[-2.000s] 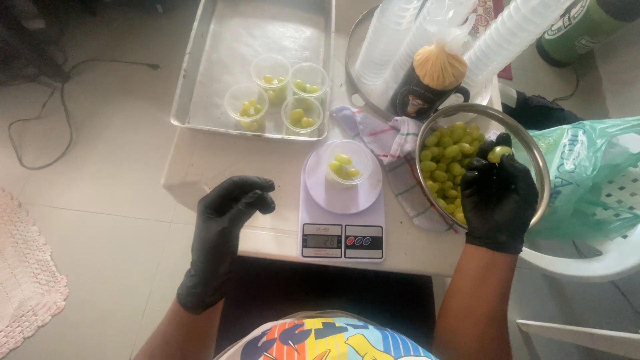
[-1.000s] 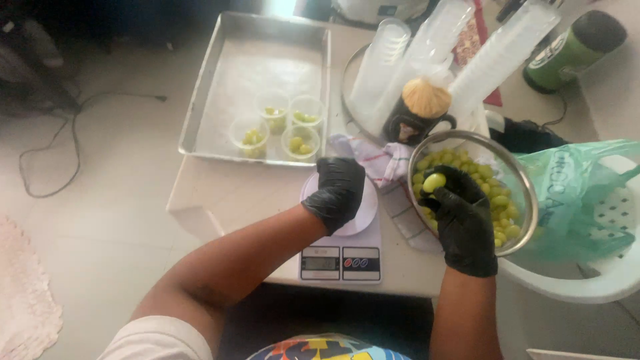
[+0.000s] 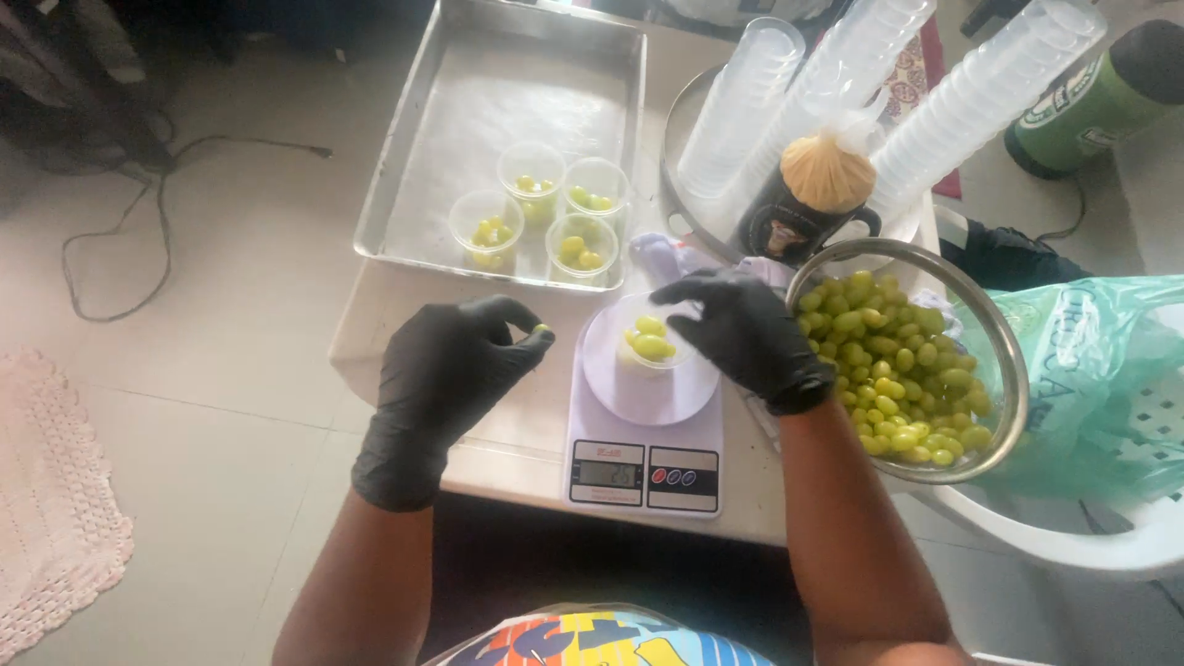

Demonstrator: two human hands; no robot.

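Observation:
My left hand (image 3: 453,375), in a black glove, pinches a small green grape (image 3: 542,328) between thumb and fingertip, left of a white digital kitchen scale (image 3: 645,398). On the scale's round platform stands a clear plastic cup (image 3: 655,356) with several green grapes in it. My right hand (image 3: 740,333), also gloved in black, is over the cup's right side with thumb and fingers apart and nothing seen between them. To its right is a metal bowl (image 3: 1016,370) full of green grapes (image 3: 888,370).
A metal baking tray (image 3: 518,92) holds several clear cups with grapes at the back left. Stacked plastic cups (image 3: 740,111) lean behind a black mug (image 3: 786,217) on a round metal tray. A green plastic bag (image 3: 1073,388) lies over a white plastic chair (image 3: 1082,536) at the right.
My right hand has moved left from the grape bowl to the cup, and the grape it held is gone from its fingers. My left hand has drawn back left from over the scale.

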